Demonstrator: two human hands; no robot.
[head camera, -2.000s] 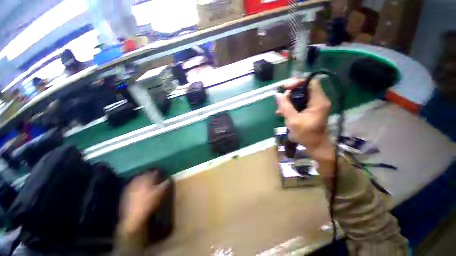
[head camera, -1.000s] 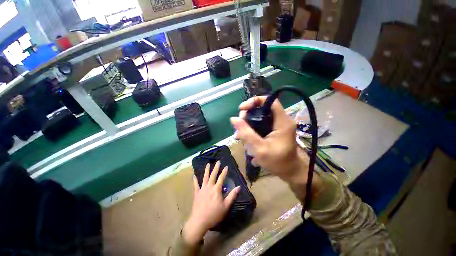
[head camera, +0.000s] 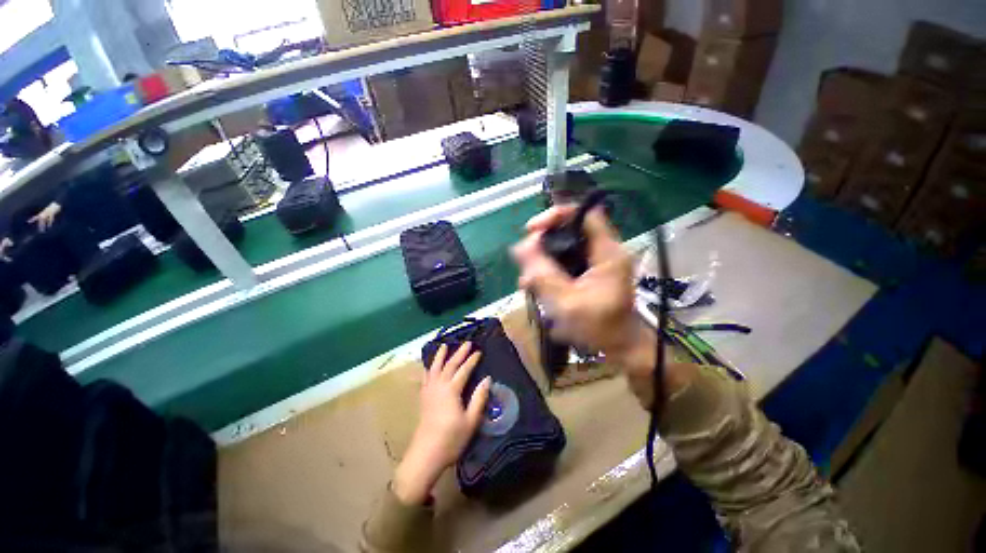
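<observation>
A black ribbed speaker cabinet (head camera: 519, 443) lies on the bench in front of me, with a silvery round disc on its face. My left hand (head camera: 449, 400) rests flat on its upper left part, fingers spread. My right hand (head camera: 589, 281), blurred, is closed around the black electric screwdriver (head camera: 564, 246) to the right of the cabinet. The screwdriver is upright, its cable looping over the wrist. Its lower end is near the screw feeder (head camera: 584, 371), which is mostly hidden behind the hand and tool.
The bench has a tan cardboard cover (head camera: 314, 464). Stacked black cabinets (head camera: 97, 464) stand at the left. A green belt (head camera: 324, 346) carries more cabinets. Green-handled pliers (head camera: 703, 348) and a plastic bag (head camera: 692, 283) lie at the right. A white-framed shelf (head camera: 324, 81) spans above.
My left hand has moved from the stack side onto the cabinet, now on the middle bench, and has since slid up-left, uncovering the disc. My right hand has kept hold of the screwdriver.
</observation>
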